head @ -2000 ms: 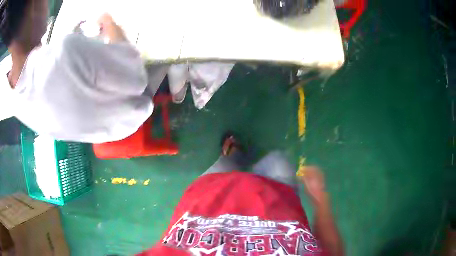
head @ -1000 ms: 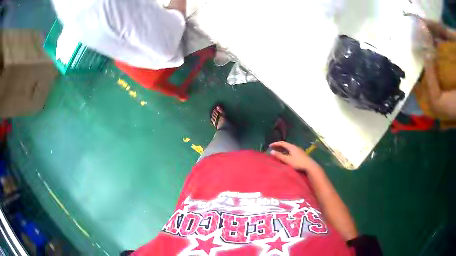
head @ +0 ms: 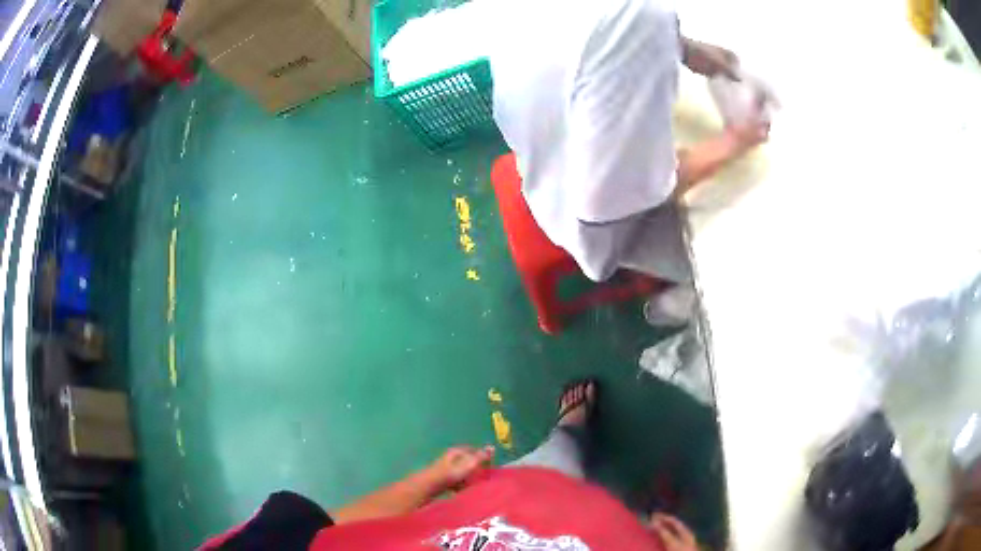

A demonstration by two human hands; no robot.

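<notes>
My left hand [head: 463,465] is in front of the red shirt, at its left side, small and blurred, with its fingers curled; I see nothing in it. My right hand [head: 672,533] is at the bottom edge, partly cut off, and its grip is unclear. The white table [head: 785,355] runs along the right side. A shiny black plastic bag [head: 861,490] lies on it at the lower right, with clear plastic [head: 936,344] beyond it. Neither hand touches the table.
A person in white [head: 602,118] sits on a red stool [head: 527,242] at the table, hands on a pale item. A green crate [head: 446,102] with white contents and a brown carton [head: 285,54] stand behind. Shelving with boxes [head: 97,422] lines the left. My sandalled foot [head: 578,400] is on the green floor.
The view has turned left, so the table and the seated person now lie to the right. My left hand has come into view; my right hand is lower, near the bottom edge.
</notes>
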